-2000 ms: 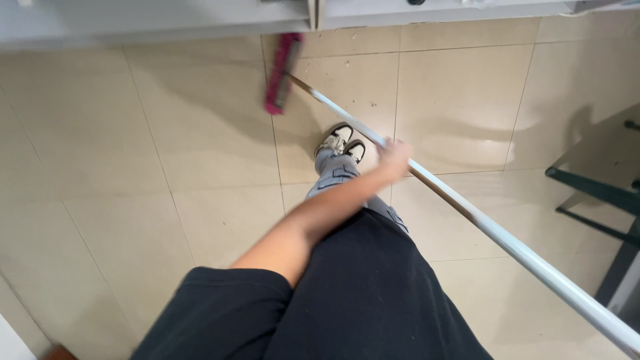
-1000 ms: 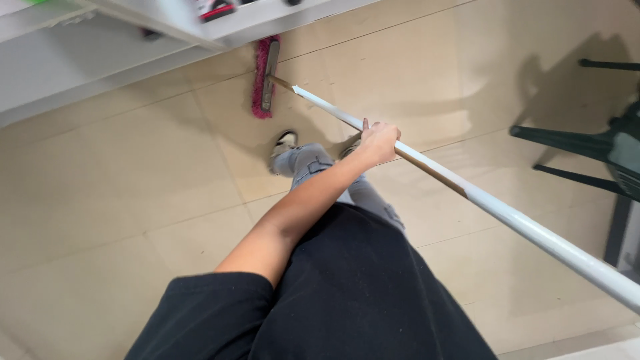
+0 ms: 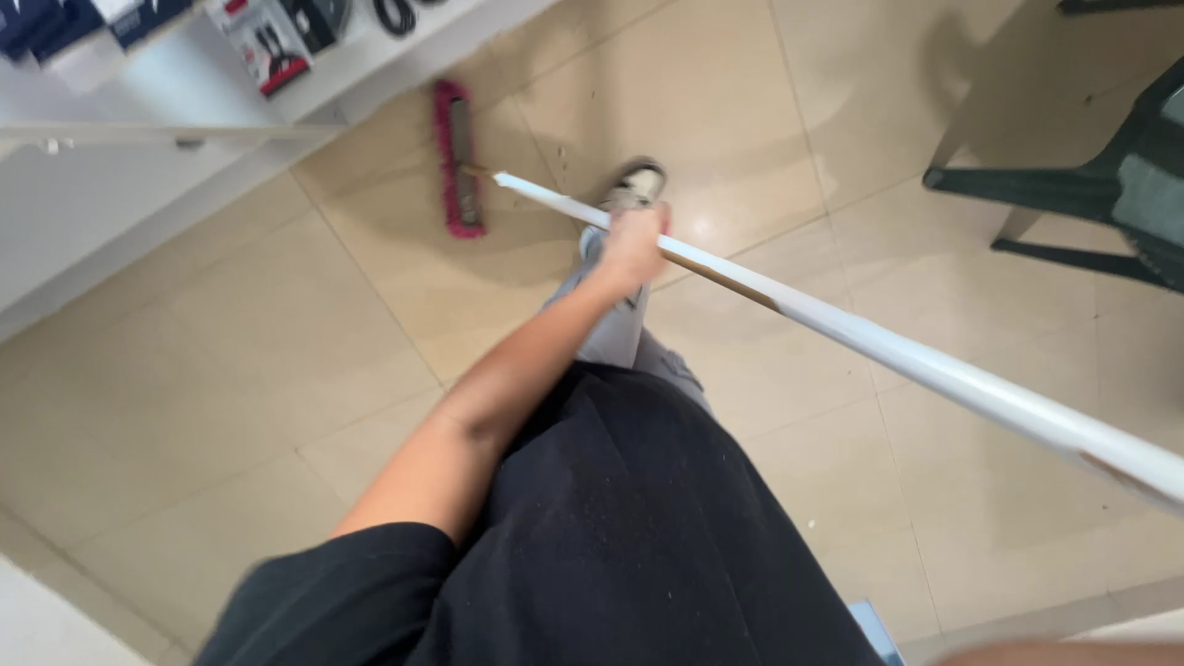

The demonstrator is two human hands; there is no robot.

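Note:
My left hand is wrapped around the white pole of a flat dust mop, a little above its lower end. Brown patches show where the pole's covering is missing. The pole slants from the mop up to the right edge, where its upper end is out of view. On the floor tiles lies the mop's pink fringed head, beside the base of a white shelf unit. Part of my right forearm shows at the bottom right edge, but the right hand is outside the view. One shoe is just beyond my left hand.
The white shelf unit runs along the upper left, holding packaged goods and a coiled black cable. A dark green plastic chair stands at the right with its legs toward me. Beige tiles cover the floor.
The view has shifted and turned, showing more of the shelf's goods. One foot has stepped forward. My left hand stays around the pole, and part of my right forearm has come into view.

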